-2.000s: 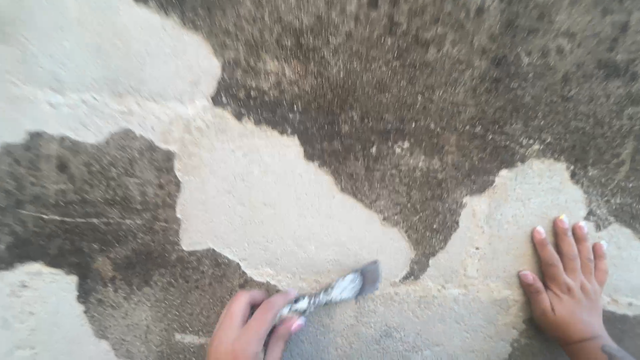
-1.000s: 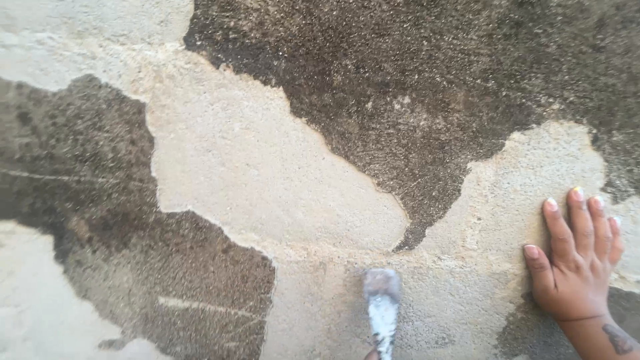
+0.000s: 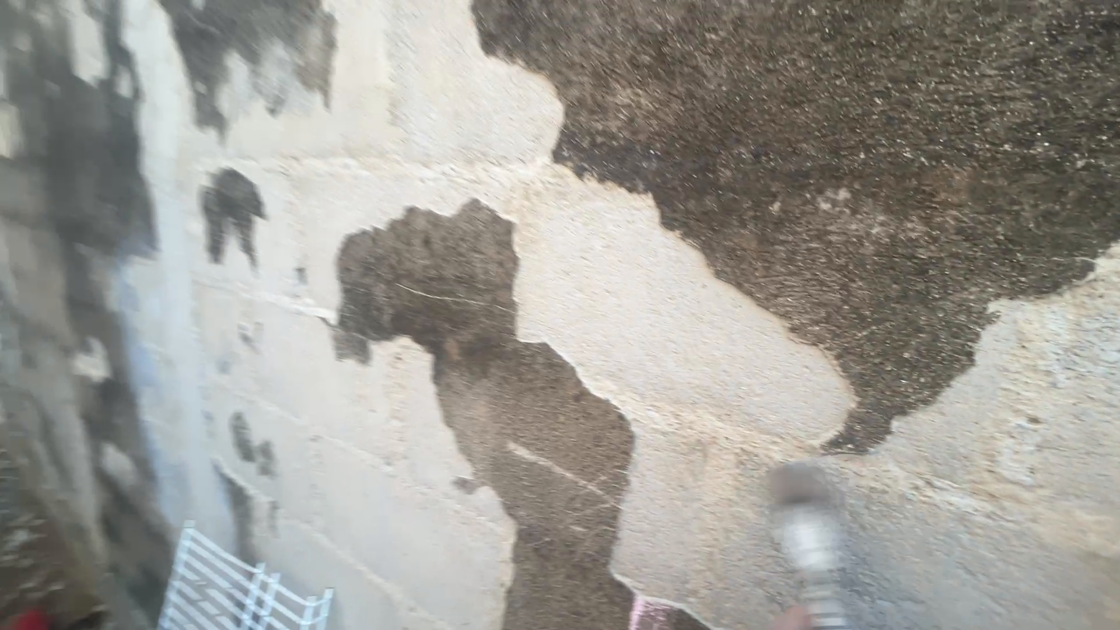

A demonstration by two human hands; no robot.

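Note:
A paintbrush (image 3: pixel 807 529) with a grey-brown bristle end stands nearly upright in front of the wall, low and right of centre, blurred. Of my left hand (image 3: pixel 792 619) only a blurred bit of finger shows at the bottom edge, against the brush's handle; the rest lies below the view. The brush tip is just under the pointed lower end of a dark rough patch (image 3: pixel 840 201) on the wall. Pale plaster-like areas (image 3: pixel 682 324) with uneven edges surround it. My right hand is out of view.
Another dark patch (image 3: pixel 542 437) runs down the middle of the wall. A white slatted rack or chair (image 3: pixel 232 586) stands at the bottom left. Near it, a blurred red thing (image 3: pixel 31 619) shows in the corner. A small pink area (image 3: pixel 652 612) is at the bottom edge.
The brush has gone from slanting to nearly upright. My right hand, earlier flat on the wall at the right, has left the view, which has swung left.

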